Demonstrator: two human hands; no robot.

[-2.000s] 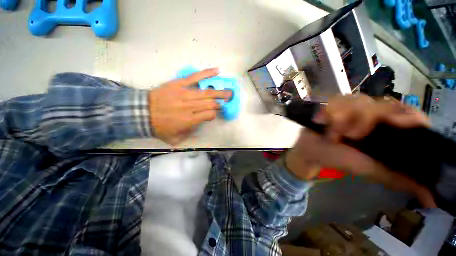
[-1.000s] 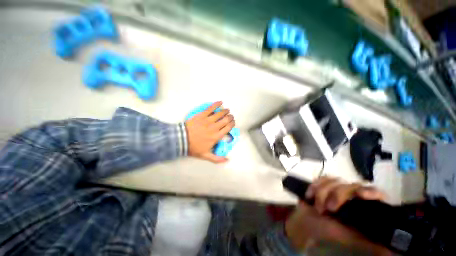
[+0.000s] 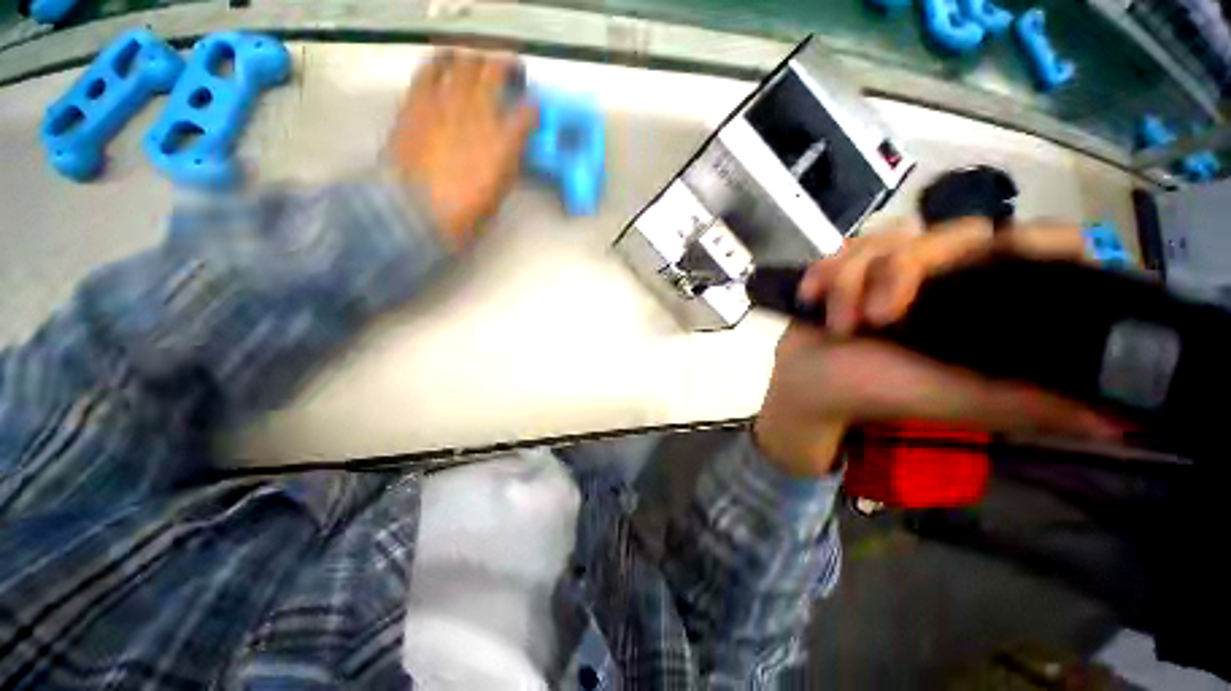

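A light-blue controller housing (image 3: pixel 572 151) lies on the bench near the belt's edge. My left hand (image 3: pixel 463 142) is blurred, at the housing's left side; its fingers point away from me and partly cover that side. Whether it grips the housing is unclear. My right hand (image 3: pixel 898 284) is closed around the black electric screwdriver (image 3: pixel 1026 331). The driver's nose points left at the pickup point (image 3: pixel 709 263) on the white front of the screw feeder (image 3: pixel 772 176). The bit tip and any screw cannot be made out.
Two blue housings (image 3: pixel 216 108) lie at the bench's far left. The green conveyor belt (image 3: pixel 756 30) runs behind, carrying more housings. A black curved object (image 3: pixel 967 197) stands right of the feeder. A red bin (image 3: pixel 921 466) is below the bench edge (image 3: pixel 594 435).
My left hand and the housing have moved away from me, toward the belt. The hand no longer lies flat over the housing. The driver's nose has moved up to the feeder front. The view has shifted.
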